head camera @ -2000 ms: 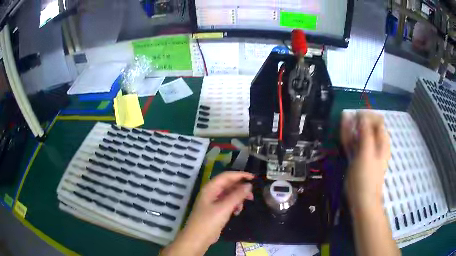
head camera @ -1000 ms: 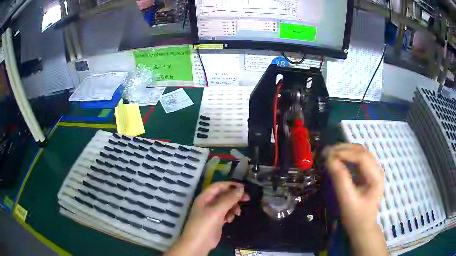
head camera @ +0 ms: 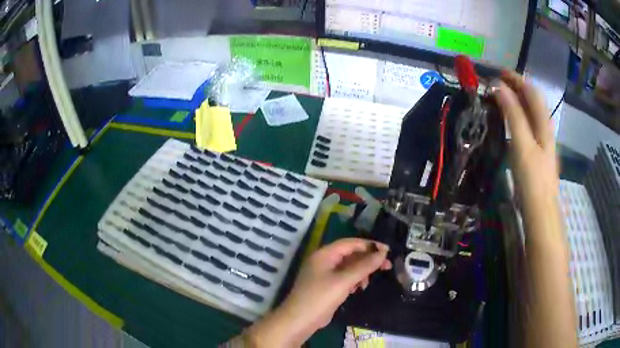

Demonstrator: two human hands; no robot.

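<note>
The hand-lever fixture (head camera: 442, 183) stands right of centre, its red lever handle (head camera: 466, 73) raised at the top. My right hand (head camera: 527, 112) is beside the handle, slightly blurred, fingers apart with a gap to the red grip. My left hand (head camera: 350, 265) is pinched at the left of the round gauge (head camera: 417, 268), with a small dark part (head camera: 376, 247) barely showing between the fingertips. The clamp head (head camera: 432, 234) sits just above the gauge. The left tray (head camera: 211, 224) holds rows of dark parts, one silvery.
The back tray (head camera: 357, 139) has several dark parts at its left edge. The right tray (head camera: 584, 251) is partly hidden by my right forearm, with a grey stack (head camera: 608, 180) beyond. Yellow notes (head camera: 215, 127) and a clear plastic bag (head camera: 234, 81) lie behind the left tray.
The red handle was up, then down a second ago, and is up again now. My right hand has risen from beside the fixture to near the handle. The view has shifted left.
</note>
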